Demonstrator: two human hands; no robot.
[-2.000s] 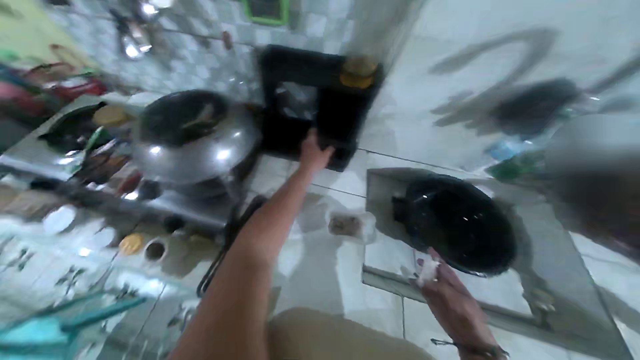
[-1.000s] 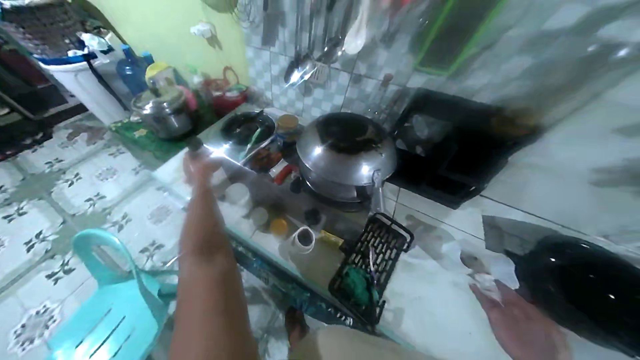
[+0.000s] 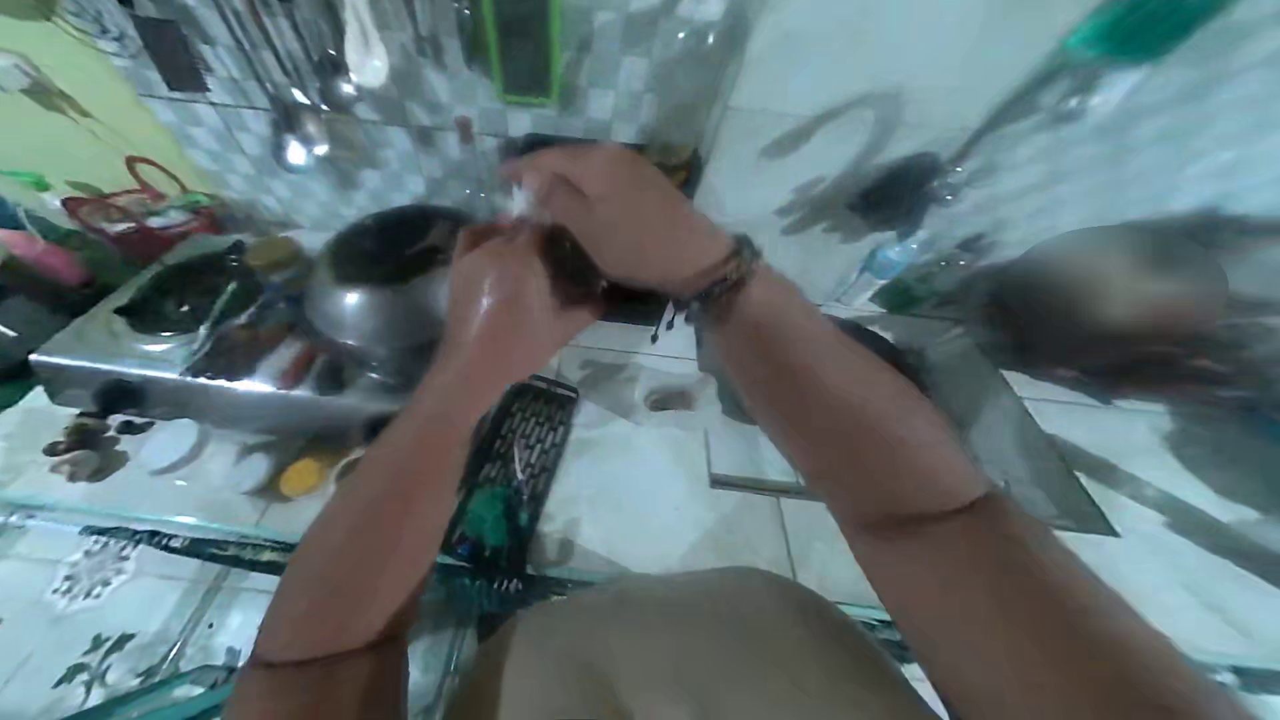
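Note:
My left hand and my right hand are raised close together above the back of the tiled counter, right of a large metal pan with a dark lid. A small whitish thing, blurred, shows between the fingers of both hands; my right hand seems to pinch it. Whether my left hand grips it too cannot be told. Behind the hands, a dark rack or box is mostly hidden. A small clear container with brown contents lies on the counter below my right wrist, which wears a bracelet.
A steel gas stove stands left, with jar lids in front. A black slotted basket holds a green scrubber. A dark bowl is partly hidden behind my right forearm. Utensils hang on the wall; a blurred round pot is at right.
My left hand has moved from over the stove's left side to beside my right hand. My right hand has left the spot beside the black bowl, and both are now together. The view has swung right.

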